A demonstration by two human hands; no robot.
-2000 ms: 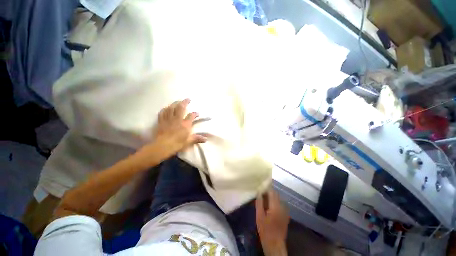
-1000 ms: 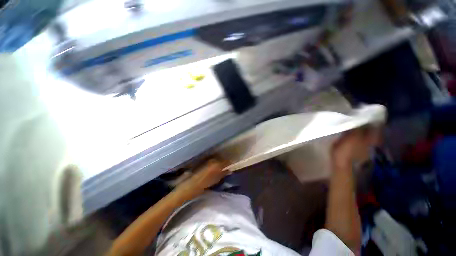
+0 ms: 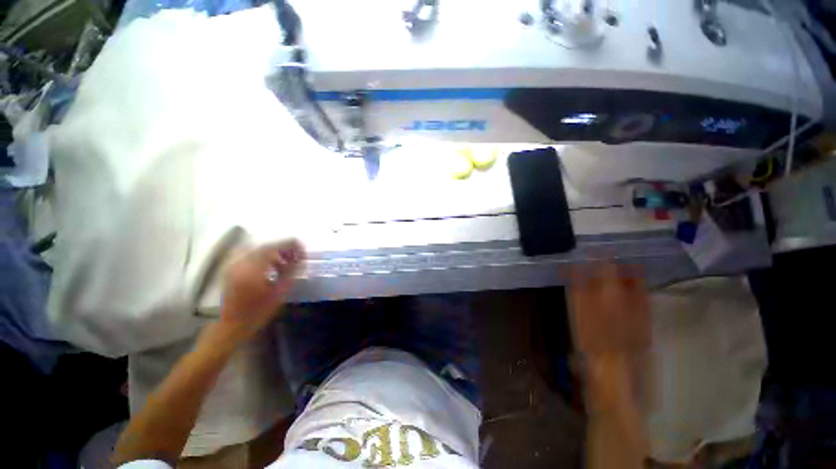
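Note:
The white sewing machine (image 3: 440, 114) with a blue stripe lies across the upper middle. Its dark needle area (image 3: 370, 163) is over the brightly lit table. A large cream cloth (image 3: 128, 211) is heaped over the left of the table and hangs off its edge. My left hand (image 3: 261, 282) is at the table edge beside this cloth, with fingers curled; whether it grips anything is unclear. My right hand (image 3: 608, 302) is blurred at the table edge, palm side hidden. Another cream cloth piece (image 3: 706, 362) hangs just right of it; a hold on it cannot be made out.
A black smartphone (image 3: 541, 201) lies near the table's front edge. Yellow loops (image 3: 473, 163) lie under the machine arm. Small items (image 3: 662, 197) and a pale box-like thing (image 3: 729, 245) are at the right end. The grey ruler edge (image 3: 412, 266) runs along the front.
The view has swung back to the machine. The cream piece earlier stretched between both hands now hangs at the right. My left hand has moved to the table edge beside the large cloth.

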